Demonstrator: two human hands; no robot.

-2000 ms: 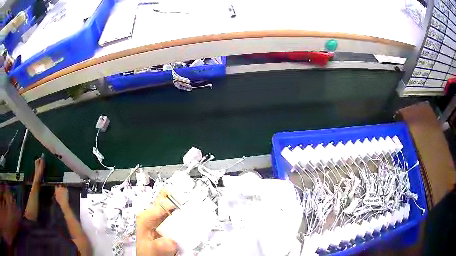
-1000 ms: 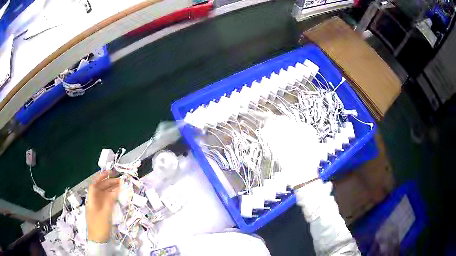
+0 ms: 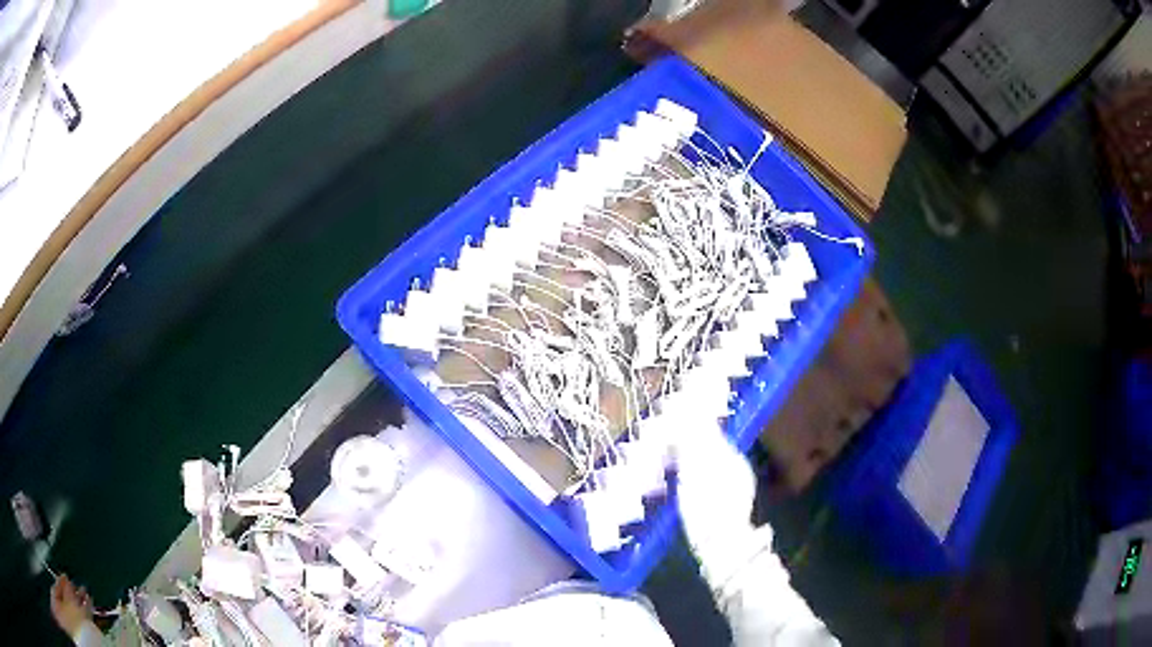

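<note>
The blue crate (image 3: 436, 234) holds white adapters (image 3: 531, 228) in rows along its two long edges, with thin cords (image 3: 606, 329) bunched between them. My right hand (image 3: 711, 474), overexposed white below a white sleeve, is at the lower row near its lower left end. Its fingers merge with the bright adapters, so its grip and anything in it cannot be told. My left hand is not identifiable in the picture. A loose pile of adapters and cords (image 3: 234, 571) lies at the lower left.
A small hand (image 3: 72, 607), seemingly another person's, is by an adapter (image 3: 25, 516) on the green belt (image 3: 253, 253). A round pale container (image 3: 364, 468) stands beside the pile. Cardboard (image 3: 796, 95) lies beyond the crate; another blue bin (image 3: 954, 556) is at the right.
The view has swung right, shifting the crate left and up. My right hand has moved from over the cords to the lower row. My left hand, seen over the pile before, is no longer there.
</note>
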